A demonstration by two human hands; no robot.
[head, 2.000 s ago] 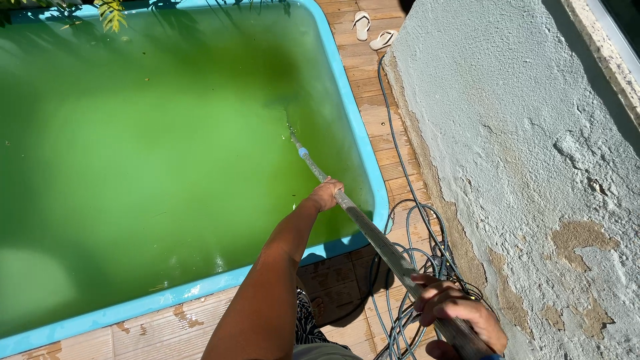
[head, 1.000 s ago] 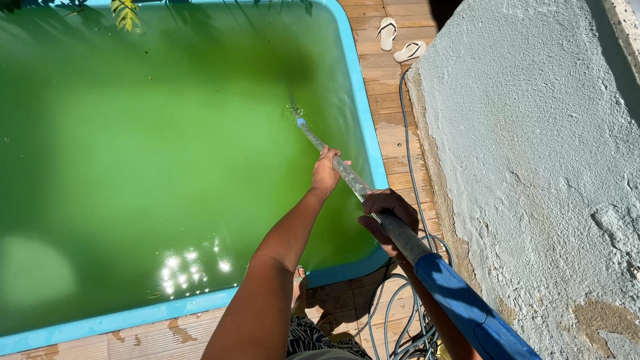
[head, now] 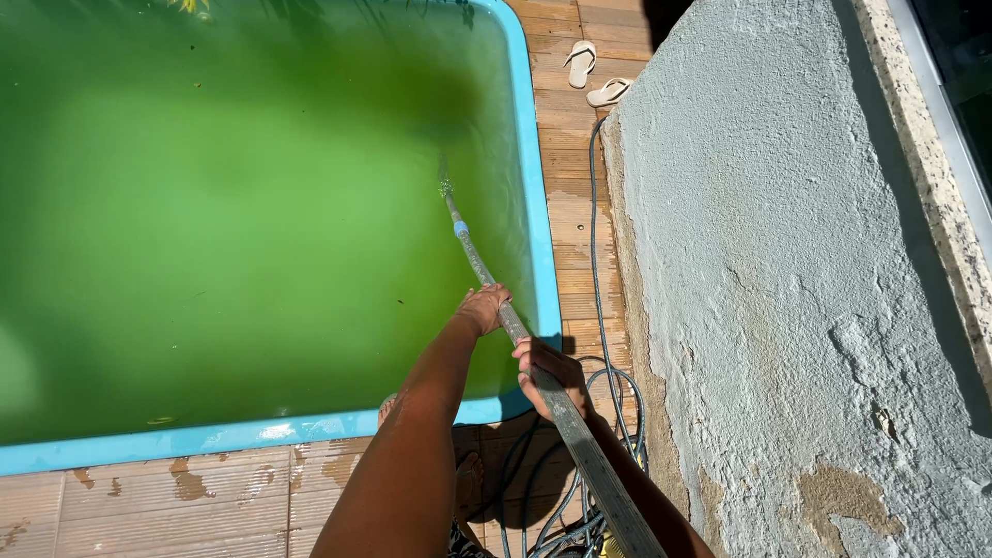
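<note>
A long metal telescopic pole (head: 570, 426) slants from the bottom edge up and left into the green water (head: 256, 232) of a swimming pool. My left hand (head: 485, 308) is closed around its middle, over the water near the pool's right side. Lower on the pole, my right hand (head: 552, 373) grips it above the pool's near right corner. A light blue collar (head: 461, 229) sits on the pole beyond my left hand. The pole's far end is under the murky water and hidden; small bubbles show where it enters.
The light blue pool rim (head: 540, 232) borders wooden-looking deck boards (head: 573, 263). A dark hose (head: 597, 263) runs along a rough plastered wall (head: 759, 232) and lies coiled by my feet. Two pale flip-flops (head: 581, 63) lie beside the wall's far corner. One foot stands on the near rim.
My right hand has moved up the pole, closer to my left hand, since two seconds ago. The blue sleeve on the pole's near part, seen one second ago, is out of view.
</note>
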